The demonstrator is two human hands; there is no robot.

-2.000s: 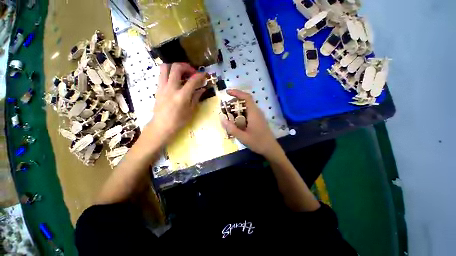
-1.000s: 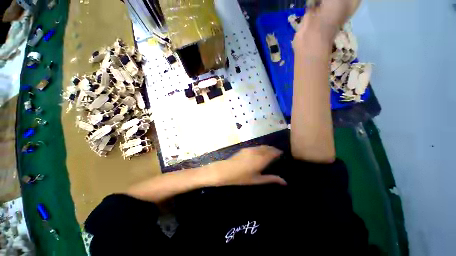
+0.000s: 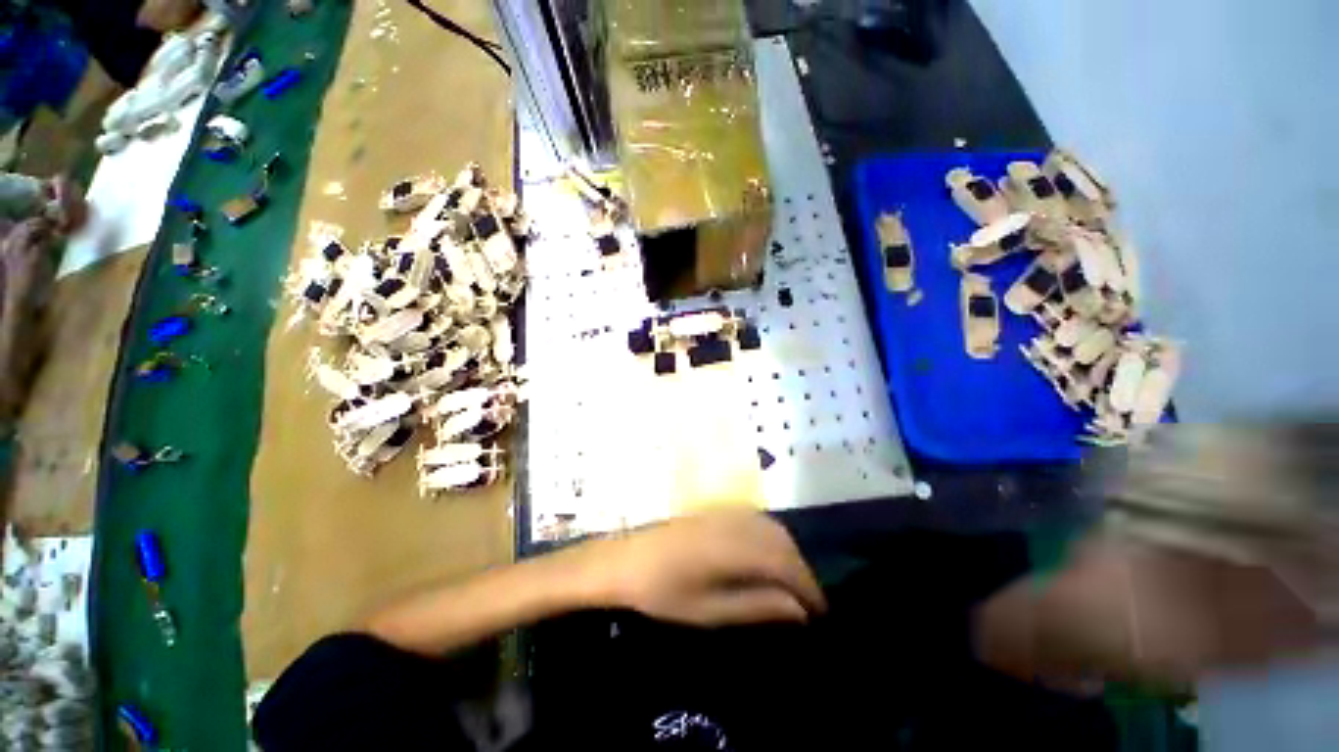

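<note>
A beige part with a pale oval face (image 3: pixel 696 325) sits in the fixture of black blocks (image 3: pixel 711 353), just in front of the taped box (image 3: pixel 687 140). My left hand (image 3: pixel 727 570) is at the front edge of the white perforated plate (image 3: pixel 822 426), back up, with its fingers curled under. Nothing shows in it, but its fingertips are hidden. My right hand (image 3: pixel 1131 610) is a blur at the lower right, off the plate. A blurred beige-brown shape (image 3: pixel 1219 478) lies against it; I cannot tell what it is or whether it is held.
A pile of beige parts (image 3: pixel 419 316) lies on the brown surface (image 3: pixel 309 566) at left. The blue tray (image 3: pixel 940 411) at right holds another pile. The green belt (image 3: pixel 198 500) at far left carries blue cylinders with wires (image 3: pixel 150 555). Black scraps lie on the plate.
Both hands have left the fixture. My left hand has dropped to the plate's front edge. My right hand went over the tray, then down to the lower right. The view has shifted.
</note>
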